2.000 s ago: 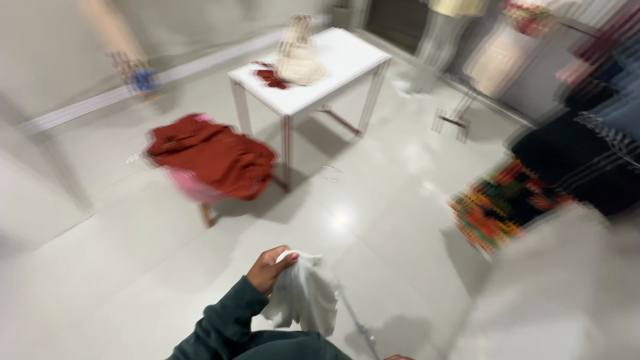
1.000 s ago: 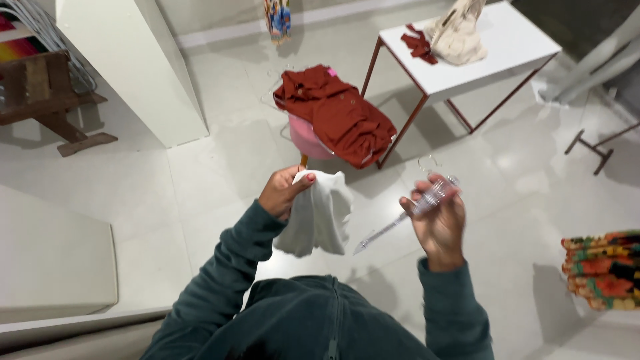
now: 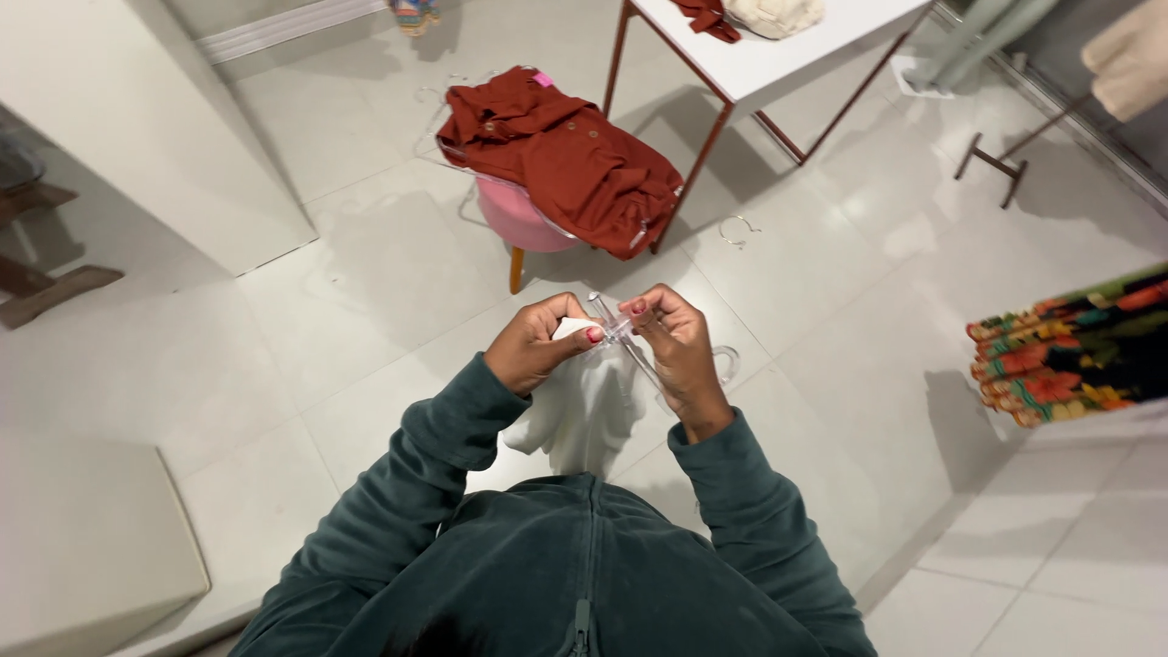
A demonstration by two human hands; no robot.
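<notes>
My left hand (image 3: 546,343) pinches the top edge of a white cloth garment (image 3: 589,411), which hangs down in front of my jacket. Close beside it, my right hand (image 3: 673,351) grips a clear plastic clip hanger (image 3: 641,362) between thumb and fingers. One clip of the hanger meets the garment's edge between the two hands; whether it has closed on the cloth cannot be told. Part of the hanger lies hidden behind my right hand, and its curved end shows to the right of that hand.
Rust-red garments (image 3: 584,160) on clear hangers lie over a pink stool (image 3: 520,214). Behind stands a white table (image 3: 776,55) with brown legs, bearing folded clothes. A loose hanger hook (image 3: 739,232) seems to be on the floor. Floral clothing (image 3: 1068,351) hangs at the right; white blocks (image 3: 91,538) stand left.
My right hand, apart with the hanger one second ago, has come in beside my left hand. The hanger now meets the white garment's top edge.
</notes>
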